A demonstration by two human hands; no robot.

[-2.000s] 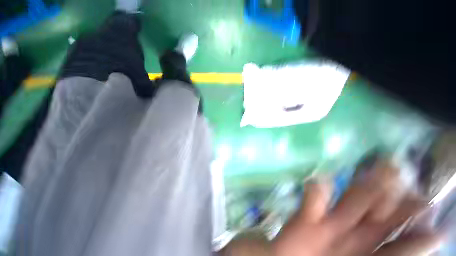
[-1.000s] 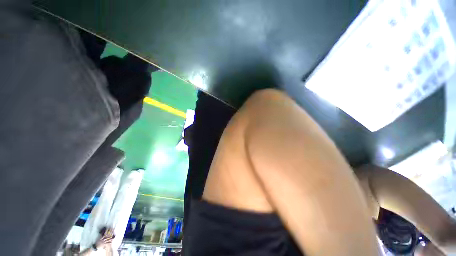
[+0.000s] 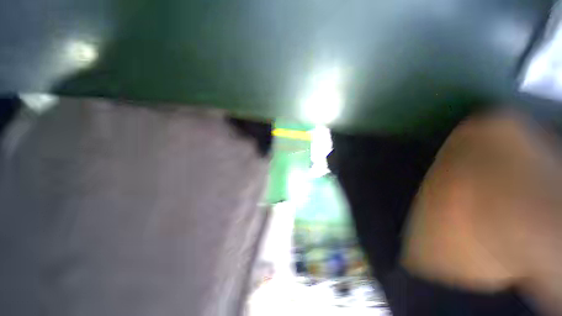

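Note:
Neither my left hand nor my right hand can be made out; the frame is heavily blurred. A dark green, glossy surface fills the top of the view, with bright reflections on it. Part of a white sheet or paper shows at the right edge, cut off by the frame. A bent bare arm in a black sleeve fills the lower right; whose arm it is cannot be told, and its hand is not visible.
Grey clothing of a person fills the lower left, close by. Black clothing stands at centre right. Between them show green floor, a short piece of yellow line and blurred, bright objects lower down.
The view has swung. The grey clothing now looks larger, the white sheet has slid mostly out at the right, and the bare arm sits farther right. The second arm at lower right has gone.

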